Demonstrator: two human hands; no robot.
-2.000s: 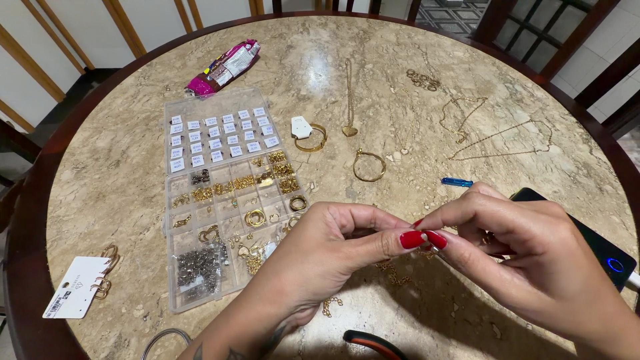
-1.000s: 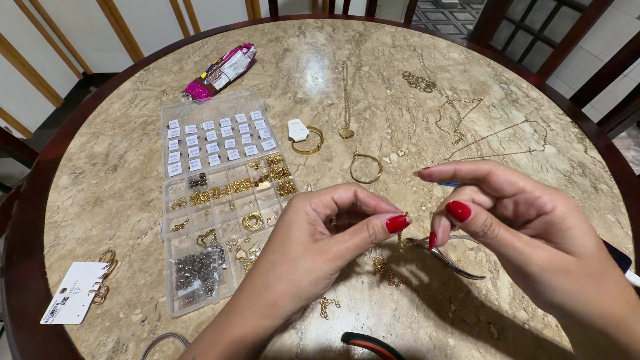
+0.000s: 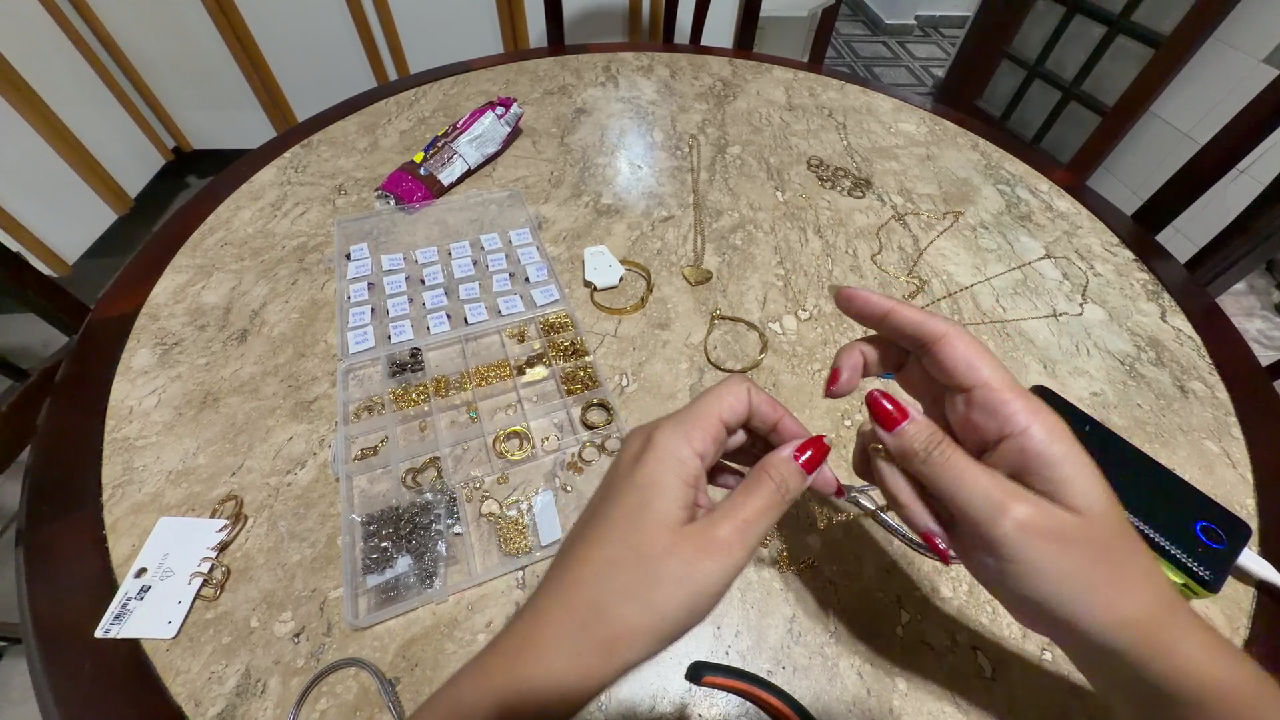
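My left hand [image 3: 720,480] pinches thumb against fingers around a small gold-coloured piece, mostly hidden by the fingertips. To its right, my right hand [image 3: 960,450] has its index finger raised and its thumb apart from it; a tiny gold-coloured bit shows by the thumb, but whether it is held is unclear. A curved silver-coloured metal object [image 3: 885,515] lies between the hands, partly behind the right fingers. Gold-coloured chain pieces [image 3: 790,555] are below the fingertips. A bangle [image 3: 735,342] lies beyond the left hand.
A clear compartment box [image 3: 350,480] of gold and silver findings stands left, with earring cards in its lid. Around are a pink wrapper [image 3: 455,150], heart necklace [image 3: 697,272], loose chains [image 3: 1010,290], carded hoops [image 3: 165,575], an orange-black handle [image 3: 745,685] and a black device [image 3: 1140,480].
The fingertips of both hands met two seconds ago; they have since moved apart. The right index finger is now raised, and the curved silver-coloured object has come into sight between the hands.
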